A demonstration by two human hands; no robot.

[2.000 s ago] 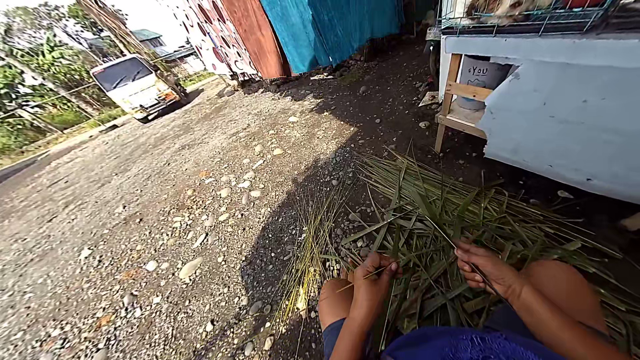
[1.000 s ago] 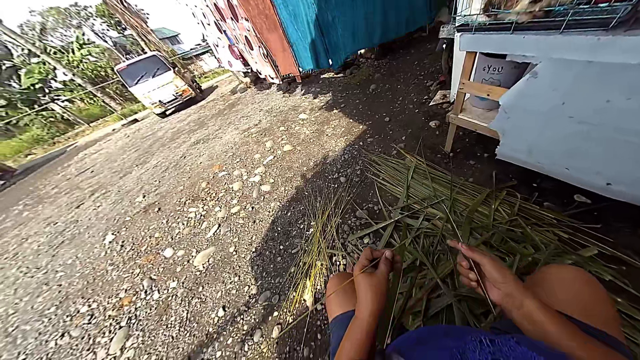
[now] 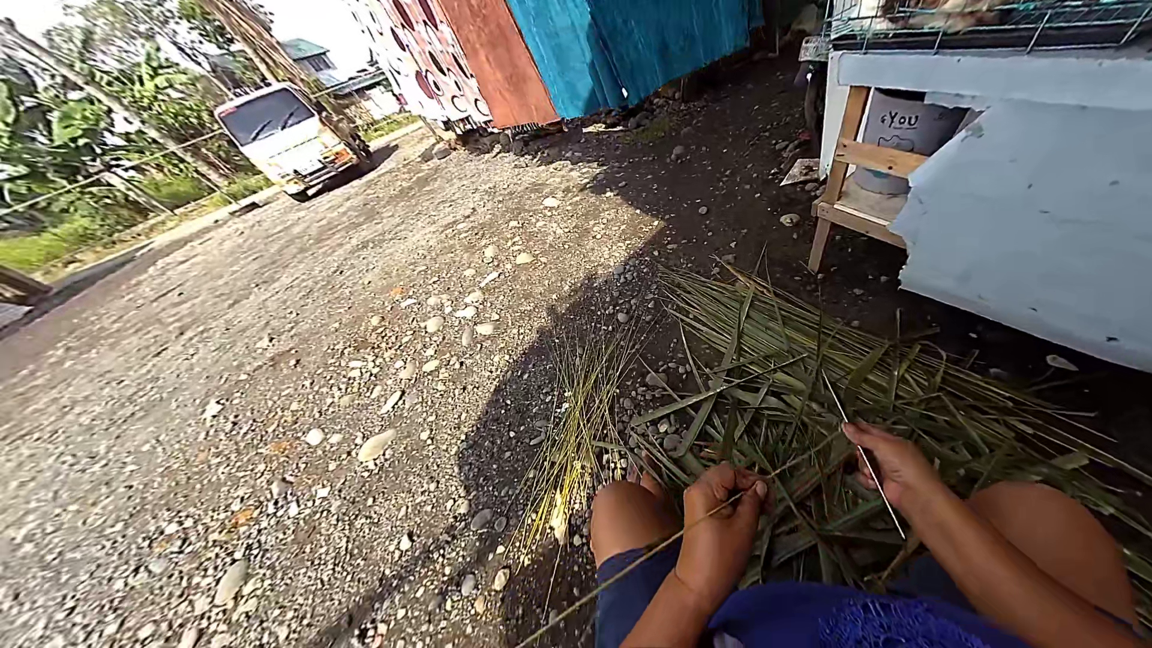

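My left hand [image 3: 723,531] is closed around a thin palm leaf midrib [image 3: 621,567], whose long end runs down to the lower left. In my right hand [image 3: 891,463] is a slim metal blade, probably a knife [image 3: 885,499], held slantwise with one end up and the other down by the wrist. Beneath and beyond both hands lies a pile of green palm leaves and strips [image 3: 810,387]. A separate bundle of thin yellow-green midribs [image 3: 580,432] lies on the gravel, left of my knees.
A wooden stand [image 3: 846,180] with a printed bucket [image 3: 904,135] and a pale sheet-covered table [image 3: 1035,207] with a wire cage [image 3: 990,31] are at right. Cloths [image 3: 621,54] hang at the back. A white vehicle [image 3: 283,139] stands far left on the gravel ground [image 3: 270,360].
My right hand has turned, and the blade shows more plainly now. The strip from my left hand reaches down to the lower left, longer in view than two seconds ago.
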